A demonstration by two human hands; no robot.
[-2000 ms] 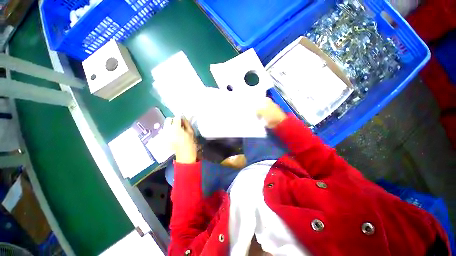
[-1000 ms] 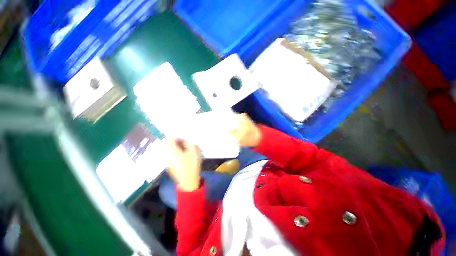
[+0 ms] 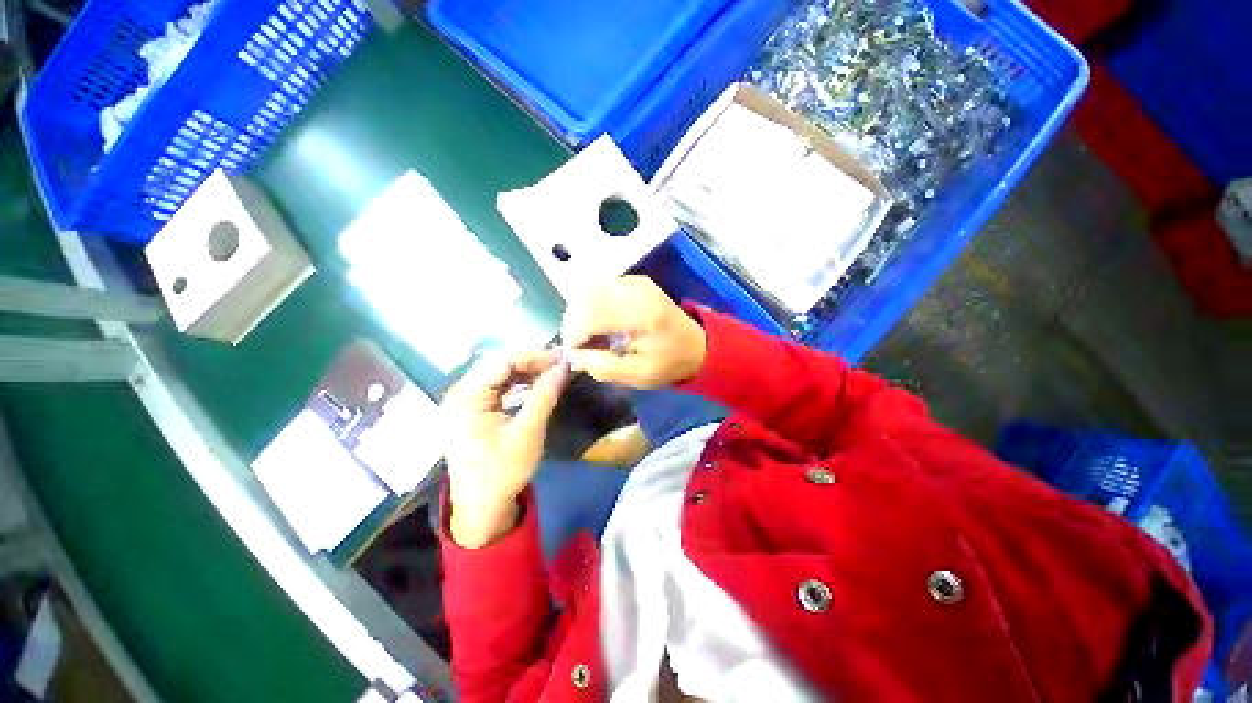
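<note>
My left hand (image 3: pixel 497 429) and my right hand (image 3: pixel 639 334) are bare and meet at the fingertips above my lap. Fingers and thumbs are pinched together; whether something small or thin is between them cannot be made out. Just beyond them a bright, glaring white pile (image 3: pixel 429 268) lies on the green bench. A white punched card (image 3: pixel 588 220) with one large and one small hole overhangs the bench edge beyond my right hand. Left of my left hand are a dark printed card (image 3: pixel 360 381) and a white leaflet stack (image 3: pixel 319 481).
A thick block of punched cards (image 3: pixel 227 268) stands at the far left. A blue mesh basket (image 3: pixel 206 131) is behind it. A blue crate (image 3: pixel 961 206) at the right holds a silvery heap (image 3: pixel 899 83) and a carton of white packets (image 3: pixel 769 199). A flat blue bin (image 3: pixel 584 55) adjoins it.
The large white sheet held between my hands is gone from view there. My hands have come together, fingertips touching. The view has shifted, moving the bench items left in the picture.
</note>
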